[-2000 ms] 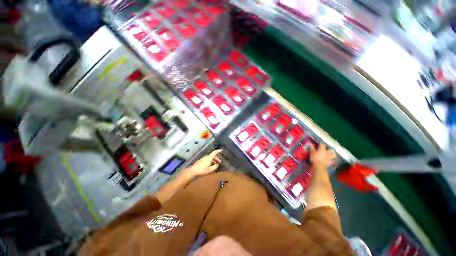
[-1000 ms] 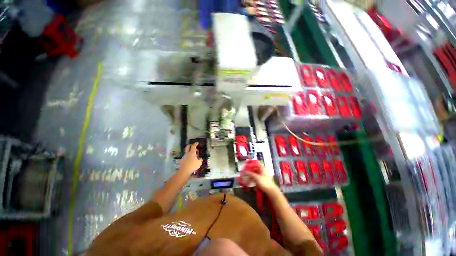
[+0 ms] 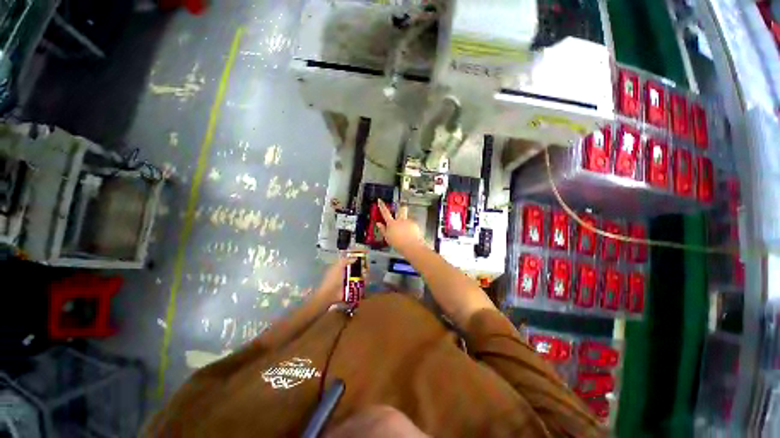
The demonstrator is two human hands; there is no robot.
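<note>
My right hand (image 3: 400, 231) reaches over the left dark fixture of the machine, its fingers on a red housing (image 3: 375, 224) lying in it. Whether the fingers grip or press it cannot be told. My left hand (image 3: 339, 272) is low in front of the machine's front edge and holds another red housing (image 3: 354, 279) upright, its dark and pale inner face showing. The right fixture holds a red housing (image 3: 457, 212).
The white gantry machine (image 3: 547, 85) stands over the fixtures. Clear trays of red housings (image 3: 585, 278) lie to the right, beside a tall tray stack (image 3: 590, 192) and a green conveyor belt (image 3: 678, 299). A grey frame (image 3: 109, 253) and red crate (image 3: 81, 306) stand left.
My right hand has moved left from the machine's right front to the left fixture. My left hand has left that fixture and now holds a housing near my body. The view has shifted.
</note>
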